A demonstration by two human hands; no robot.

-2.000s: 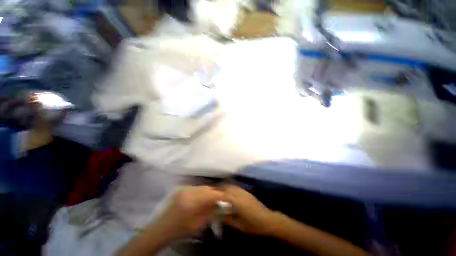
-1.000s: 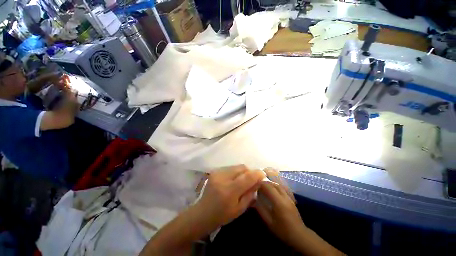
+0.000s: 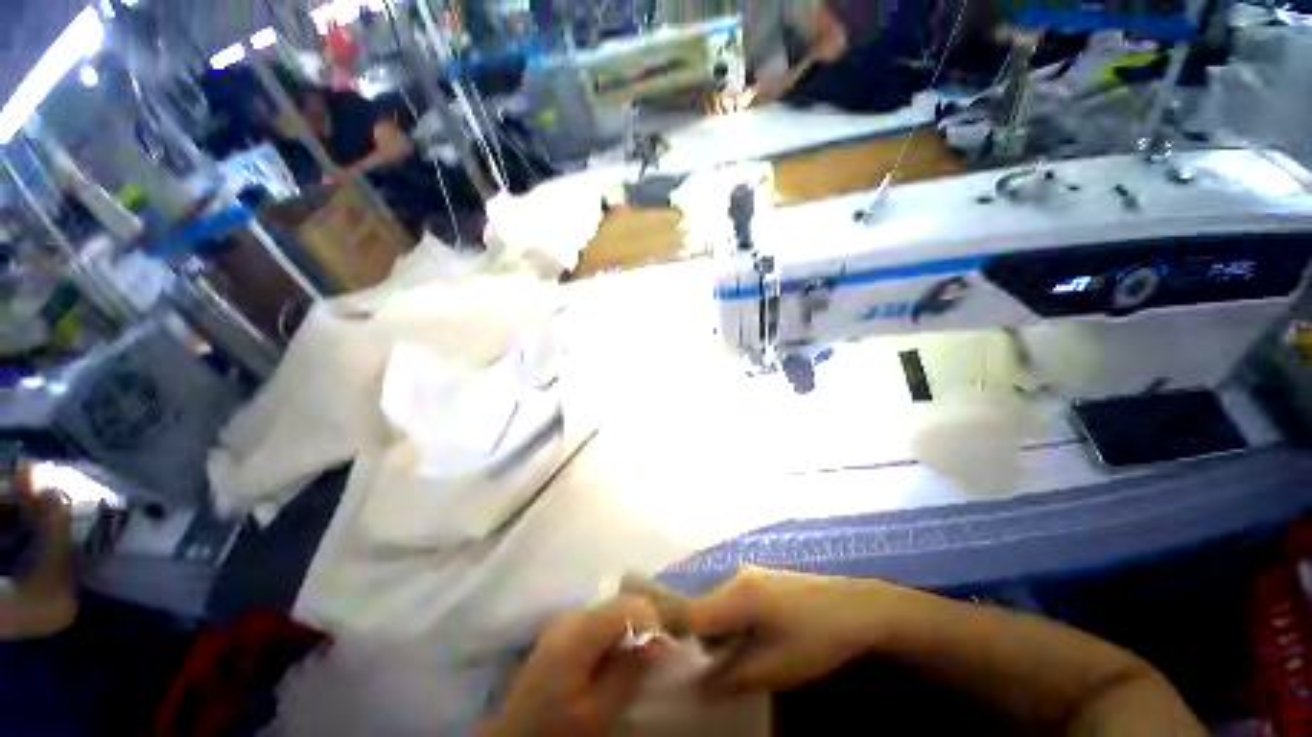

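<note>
My left hand (image 3: pixel 576 662) and my right hand (image 3: pixel 763 626) are close together at the bottom, in front of the table edge. Both pinch a small pale cloth edge (image 3: pixel 676 691) between them; the fingers are blurred. A large cream garment panel (image 3: pixel 475 504) spreads over the table at left and hangs over its front edge. A whiter pocket piece (image 3: pixel 446 403) lies folded on it. The lockstitch sewing machine (image 3: pixel 921 281) stands at right, its lit needle area (image 3: pixel 770 346) away from my hands.
A black phone (image 3: pixel 1160 426) lies right of a pale round piece (image 3: pixel 973 444). A small black strip (image 3: pixel 917 376) lies under the machine arm. The ruled edge (image 3: pixel 863 540) runs along the front. Red baskets (image 3: pixel 238 677) stand at lower left and right. Other people work behind and at left.
The view has swung right and up, showing the control panel and phone. My hands stay together, now lower in the picture, with pale cloth showing between them. The panel stays on the table.
</note>
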